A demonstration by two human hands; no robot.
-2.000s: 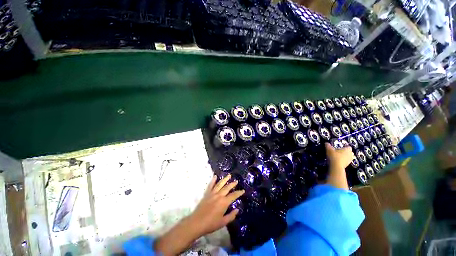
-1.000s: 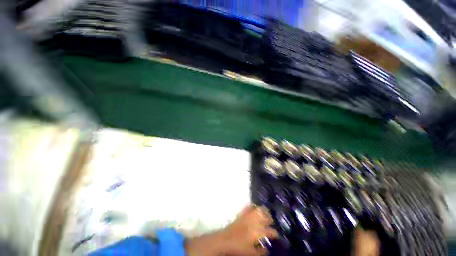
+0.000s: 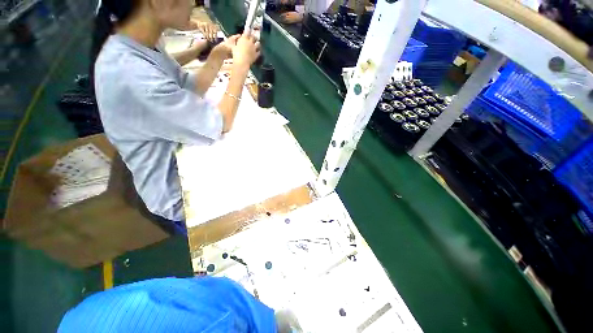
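Neither of my hands shows; a blue sleeve fills the bottom left edge, and a small greyish blurred shape beside it cannot be made out. The white worktop (image 3: 305,260), with dark dots and scribbles, lies nearest in front of me. A brown strip (image 3: 253,213) crosses it. The green conveyor belt (image 3: 390,201) runs along its right side, with no unit on the near stretch. Black cylindrical units (image 3: 265,95) stand upright by the worktop's far edge, near a person in a grey shirt (image 3: 146,97). That person holds up a narrow white strip (image 3: 251,17).
A white frame post (image 3: 364,97) rises beside the belt. Beyond the belt are a black tray of silver-ringed units (image 3: 411,110), dark stacked trays (image 3: 494,175) and blue crates (image 3: 530,101). A cardboard box (image 3: 84,231) with dotted white sheets stands on the floor at left.
The view has swung left, from the black tray of units to the neighbouring person and worktop. Both hands and the near tray have left the picture.
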